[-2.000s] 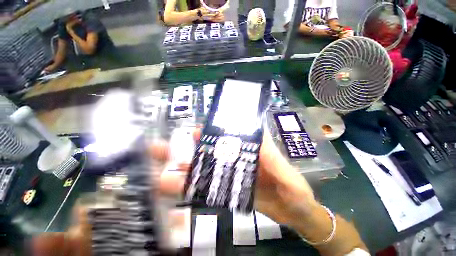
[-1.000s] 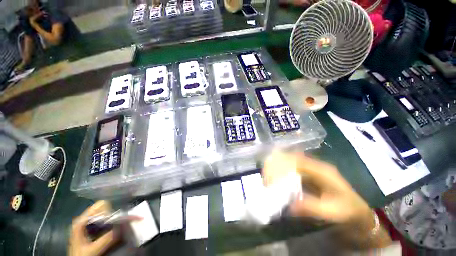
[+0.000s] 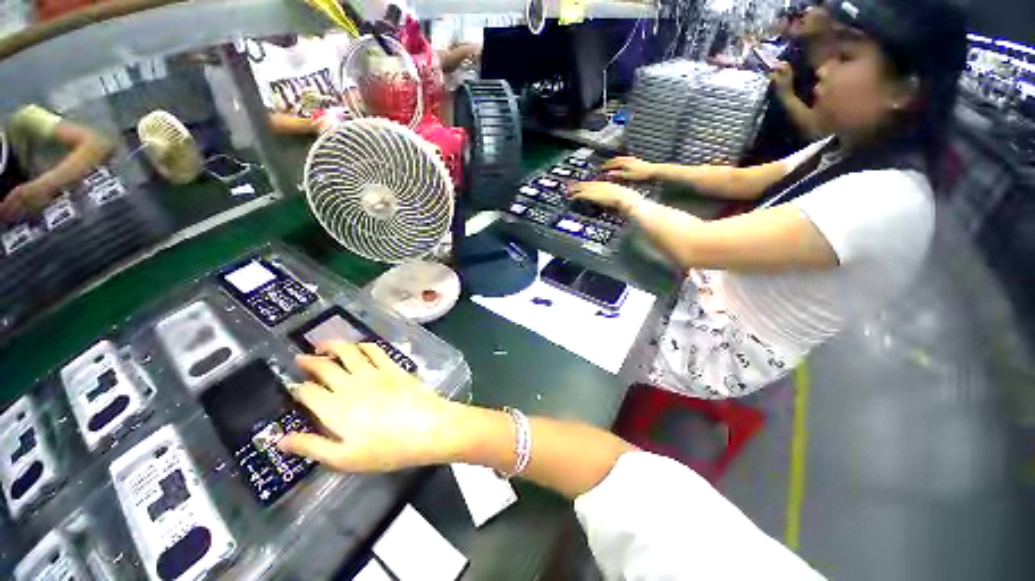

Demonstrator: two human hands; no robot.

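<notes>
My right hand (image 3: 369, 414) reaches over the clear tray (image 3: 454, 369) with its fingers spread. Its thumb is on the keypad of a dark-screen keypad phone (image 3: 244, 409). Its fingertips partly cover the phone to the right (image 3: 329, 326), whose screen looks dim. A phone with a lit screen (image 3: 252, 276) lies behind them. White phone backs with dark ovals (image 3: 170, 499) lie in the pockets to the left. White batteries (image 3: 420, 547) lie in front of the tray. My left hand is out of the picture.
A round fan (image 3: 379, 202) stands behind the tray, with a white dish (image 3: 415, 292) beside it. A paper sheet (image 3: 568, 330) holds a dark smartphone (image 3: 585, 283). A person (image 3: 783, 250) at the right works over a phone tray (image 3: 568, 210); stacked trays (image 3: 692, 114) stand beyond.
The view has turned right. My right hand has left the white batteries and is now over the phones in the tray. My left hand has gone out of view.
</notes>
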